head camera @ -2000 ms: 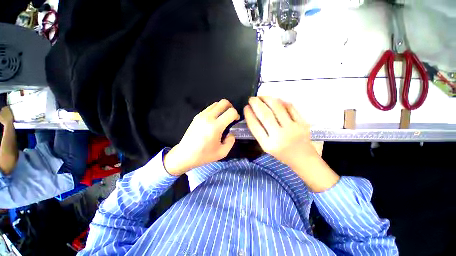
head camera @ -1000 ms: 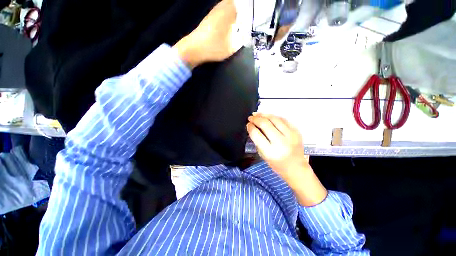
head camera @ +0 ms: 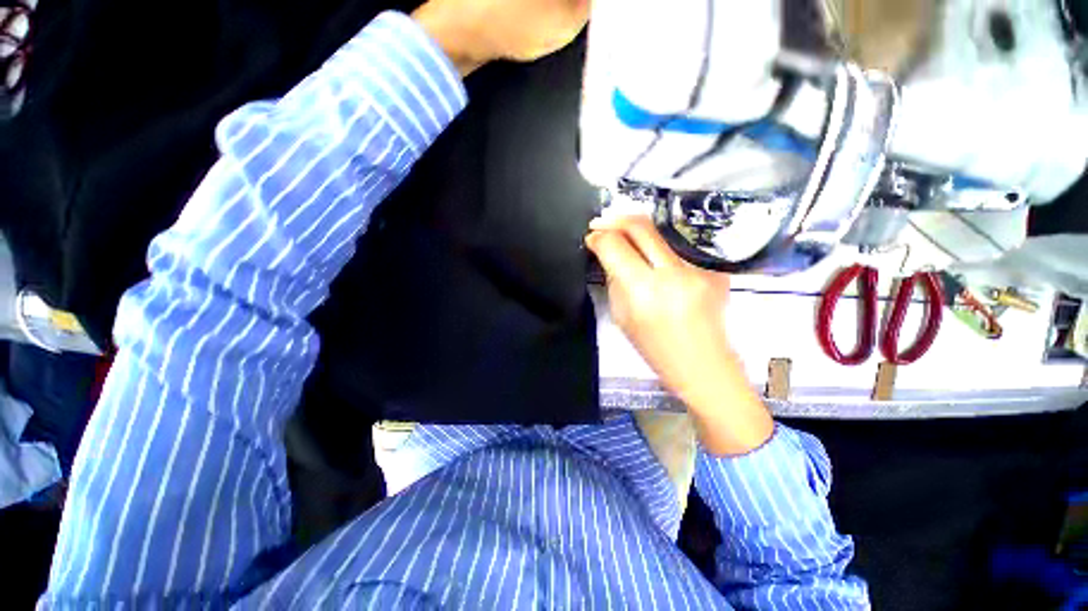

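Note:
The black garment piece (head camera: pixel 477 322) lies over the table left of the machine, its right edge running up to the presser foot area. The white sewing machine head (head camera: pixel 716 72) with a blue stripe fills the upper right. My left hand (head camera: pixel 513 26) reaches to the top edge of the view, partly cut off, on the cloth's far part; its fingertips are not clear. My right hand (head camera: pixel 656 292) has its fingertips closed on the cloth's right edge just in front of the needle area. The needle itself is hidden.
Red-handled scissors (head camera: pixel 848 315) lie right of the machine, blades hidden by the head. Snips (head camera: pixel 981 313) lie beside them. Two brown tape patches (head camera: pixel 884 381) sit at the table's front edge (head camera: pixel 954 402). A blue sleeve of another person (head camera: pixel 30 448) shows at the left.
My left hand has moved from the near cloth edge up to the far part. My right hand has moved up along the edge to the needle area. The machine head now fills more of the view.

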